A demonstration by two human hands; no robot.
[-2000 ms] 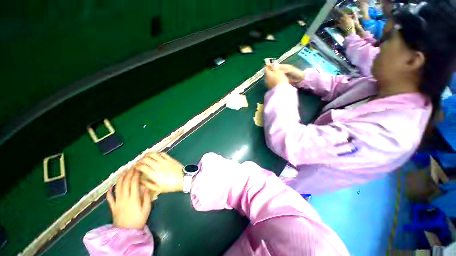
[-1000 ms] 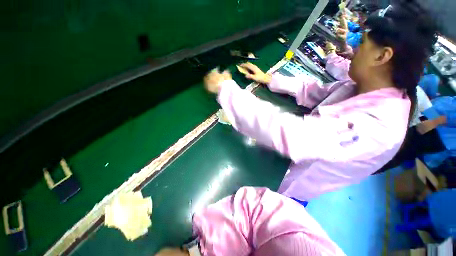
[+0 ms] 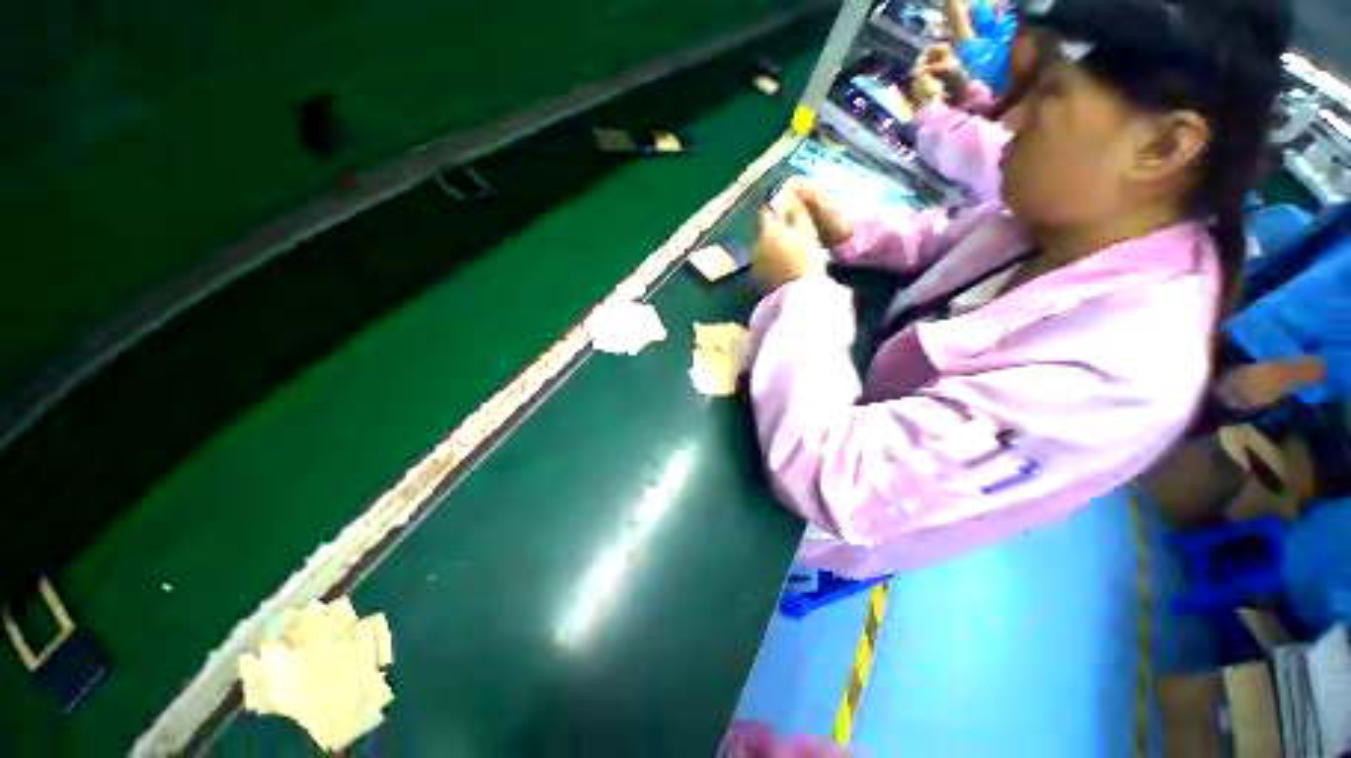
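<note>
Neither of my hands is in the picture; only a bit of pink sleeve [image 3: 778, 740] shows at the bottom edge. Nearest in front of me, a ragged pile of pale cream sheets [image 3: 322, 674] lies on the dark-green bench [image 3: 519, 592], against the worn edge strip [image 3: 430, 481]. A dark housing with a cream window frame [image 3: 52, 637] lies on the green conveyor belt [image 3: 371, 393] at the lower left, cut off by the picture's edge.
A person in a pink smock [image 3: 963, 385] sits to the right, hands together over the bench. Near them lie a whitish pile [image 3: 627, 326], a tan pile [image 3: 719, 359] and a housing with a pale end [image 3: 719, 262]. More housings [image 3: 667, 142] lie farther up the belt.
My hands and watch have left the picture, uncovering the cream pile. The view has shifted. Belt housings appear farther left. The neighbour reached over the belt and now has both hands back at the bench.
</note>
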